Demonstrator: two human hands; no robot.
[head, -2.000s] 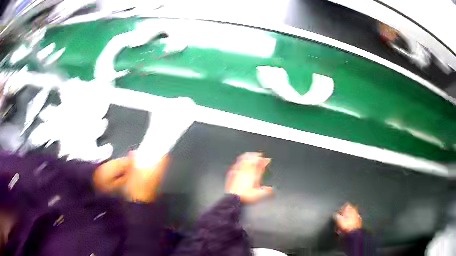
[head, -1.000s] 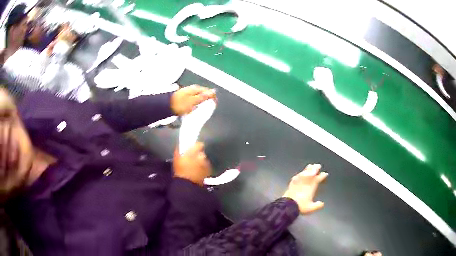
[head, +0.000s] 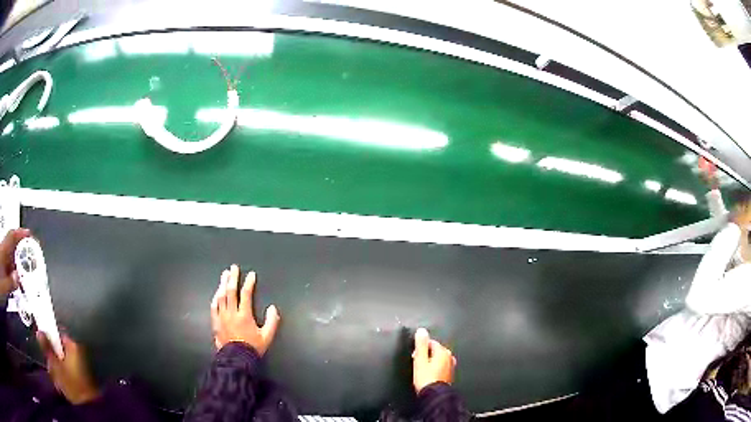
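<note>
My left hand rests palm down on the black bench, fingers spread, holding nothing. My right hand is further right on the bench, near its front edge, with its fingers curled and the thumb or one finger pointing forward. I see nothing in it, but its underside is hidden. A few tiny pale specks lie on the bench between and beyond my hands.
A white curved arm with thin red wires lies on the green conveyor, behind a white rail. At the left, another person's hands hold a white shell with a spoked round end. Another person in white is at the right.
The view has swung right and levelled. The neighbour with the shell is now at the far left edge. My right hand has come fully into view; my left hand is still spread.
</note>
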